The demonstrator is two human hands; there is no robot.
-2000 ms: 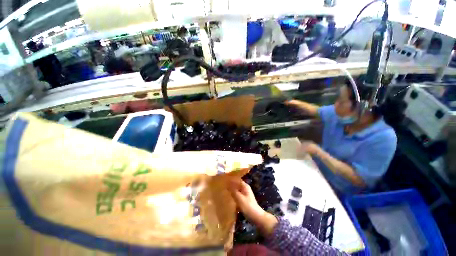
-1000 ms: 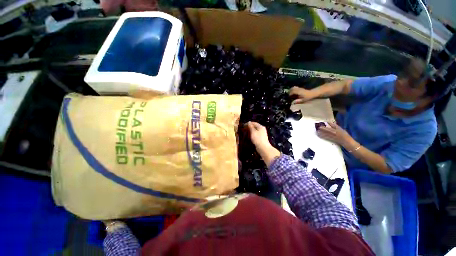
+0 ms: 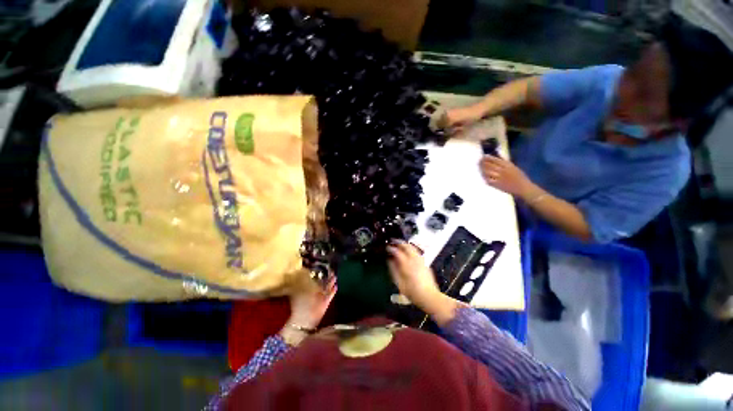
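Note:
A tan kraft sack (image 3: 173,197) lies on its side at the left, its open mouth facing a large heap of small black inserts (image 3: 362,152). Some inserts show in the sack's mouth. My left hand (image 3: 310,303) is at the lower corner of the mouth, beside a few inserts. My right hand (image 3: 414,277) has its fingertips at the heap's near edge. Whether either hand holds a piece is too blurred to tell. Black socket housings (image 3: 470,261) lie on the white board (image 3: 502,285), right of my right hand, with loose inserts above them.
A person in blue (image 3: 595,152) sits at the right, both hands by the heap and board. A blue crate (image 3: 635,321) with pale sheets stands at lower right. A white box with a blue panel (image 3: 133,84) is behind the sack. A red stool (image 3: 253,329) shows below.
The view has moved, so the sack appears further left. My left hand has come from under the sack's near edge to its mouth. My right hand has moved from amid the heap to its near edge.

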